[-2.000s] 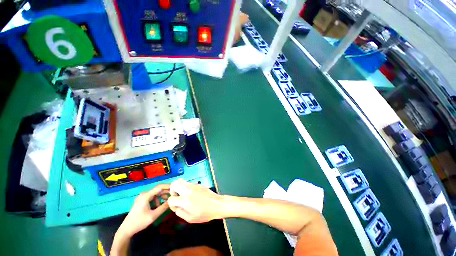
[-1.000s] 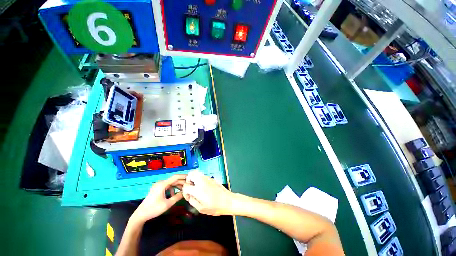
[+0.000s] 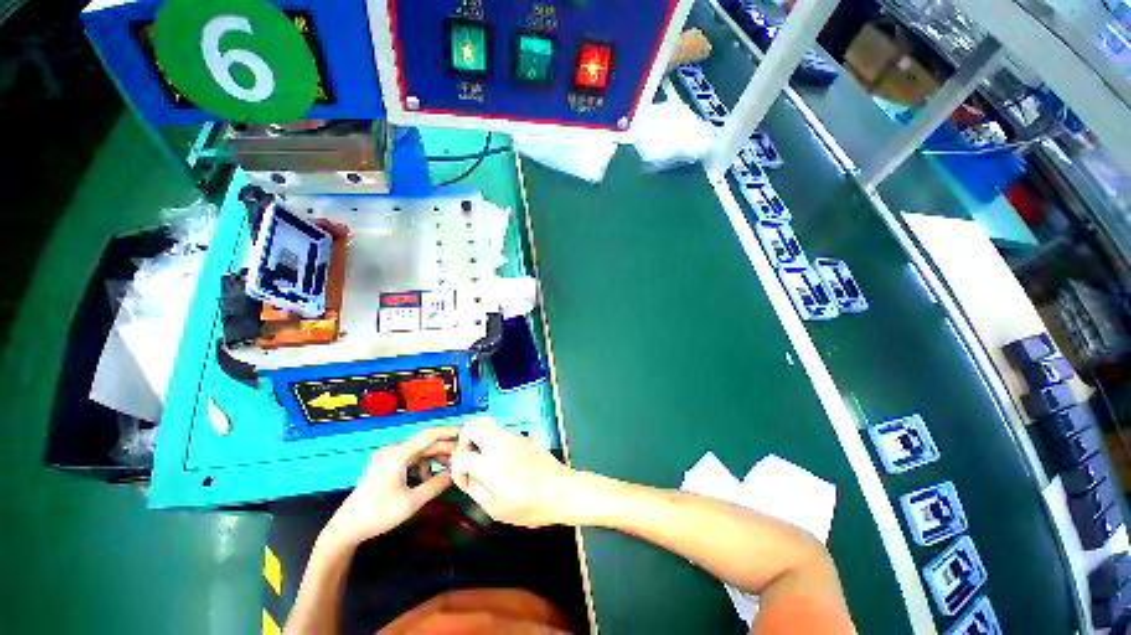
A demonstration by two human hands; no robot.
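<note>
My left hand (image 3: 392, 486) and my right hand (image 3: 506, 476) meet at the fingertips over the front edge of the turquoise press table. The fingers are pinched together. Any small piece between them is hidden or too small to tell. A panel (image 3: 292, 261) with a pale rim and dark markings sits tilted on the brown-orange fixture (image 3: 301, 328), at the left of the pale metal press bed (image 3: 399, 256). Two red start buttons (image 3: 399, 396) are on the black strip in front. The press head (image 3: 313, 156) is raised behind the panel.
White sheets (image 3: 789, 491) lie on the green bench, partly under my right forearm. Panels (image 3: 904, 443) lie in rows along the pale rail. A dark flat rectangle (image 3: 520, 356) lies right of the press. A control box (image 3: 535, 56) hangs above. A black bin (image 3: 77, 395) stands left. Another person's hand (image 3: 690, 48) shows far off.
The camera view has shifted, so the press appears further right than at first. My hands stay together at the fingertips. The panel remains tilted in the fixture. A distant person's hand has come back into view.
</note>
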